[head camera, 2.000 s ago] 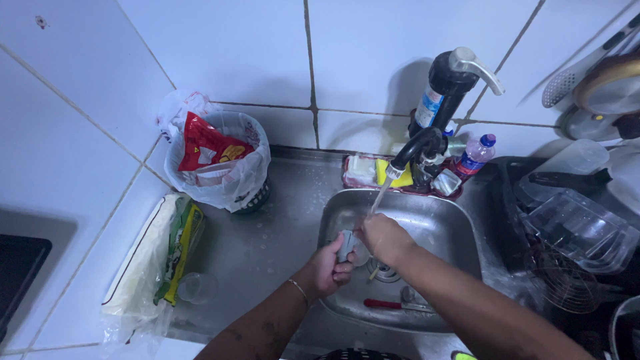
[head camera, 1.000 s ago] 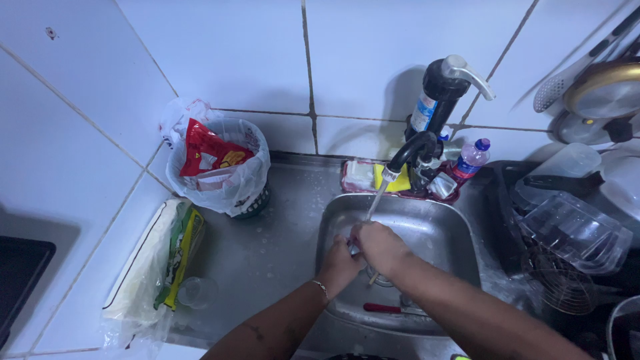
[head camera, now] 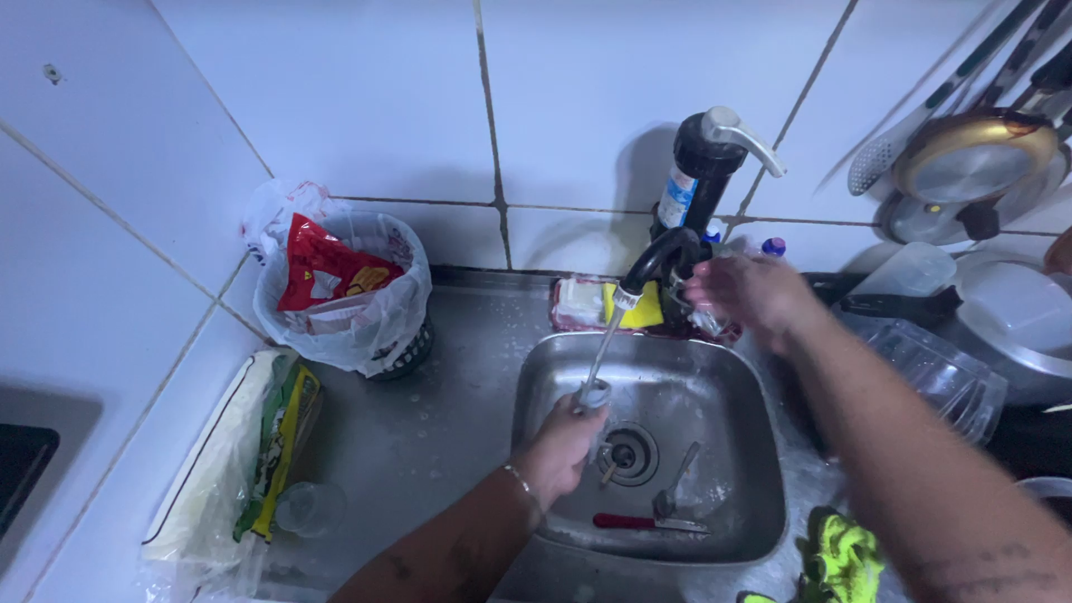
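Water runs from the black faucet spout (head camera: pixel 659 258) onto a small clear container (head camera: pixel 595 394), which my left hand (head camera: pixel 557 448) holds upright over the steel sink (head camera: pixel 758 435). My right hand (head camera: pixel 749 297) is raised at the base of the faucet, by the soap tray; it is blurred, and whether it grips anything there is unclear. On the sink floor lie a red-handled knife (head camera: pixel 624 521) and a metal utensil (head camera: pixel 677 481), near the drain (head camera: pixel 626 454). A yellow sponge (head camera: pixel 634 306) rests on the tray behind the basin.
A lined waste bin (head camera: pixel 343 335) holding a red wrapper stands at the back left, with a plastic package (head camera: pixel 222 452) and a clear cup (head camera: pixel 310 509) before it. On the right are clear containers (head camera: pixel 934 377) and pans (head camera: pixel 976 167). A bright green cloth (head camera: pixel 846 557) lies at the front right.
My right hand has left my left hand under the water and moved up and right to the faucet's base. My left hand stays over the sink with the small container.
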